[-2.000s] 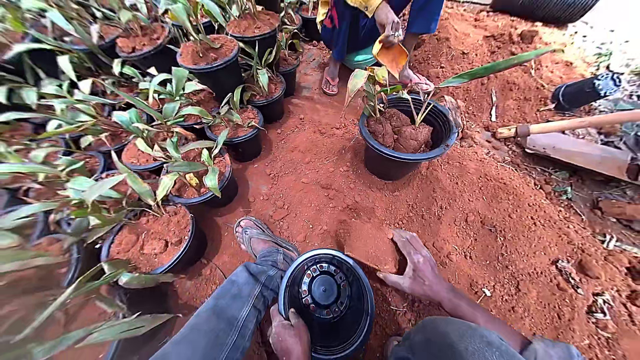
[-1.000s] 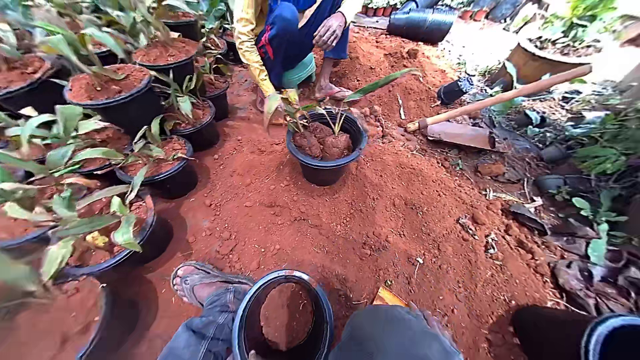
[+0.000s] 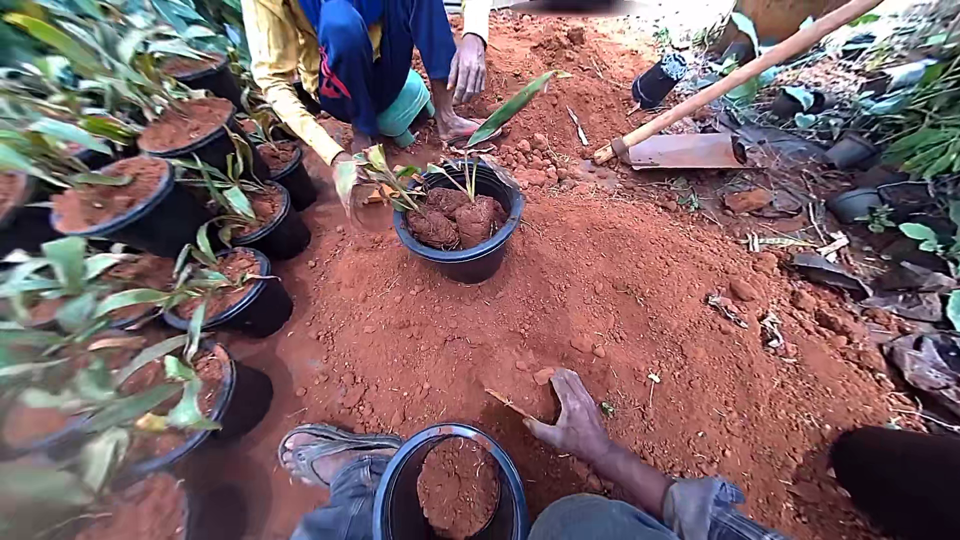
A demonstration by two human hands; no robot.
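At the lower middle, my right hand is low over the red soil, its thumb at one edge of a thin, soil-covered flat piece and its fingers by the other edge; soil hides most of the piece. My left hand is out of view. A black plastic pot stands between my legs, left of my right hand, with a mound of red soil inside. Farther forward, another black pot holds several soil root balls with leafy shoots.
A crouching person's hand hangs near the knee; their other arm reaches beside the planted pot. Potted plants crowd the left. A wooden-handled digging tool lies at the upper right. My sandalled foot is beside the near pot. Dark plastic scraps lie right.
The near pot, upside down two seconds ago under my left hand, is upright with soil inside. My left hand has gone out of view. The other person's arm has reached down beside the planted pot.
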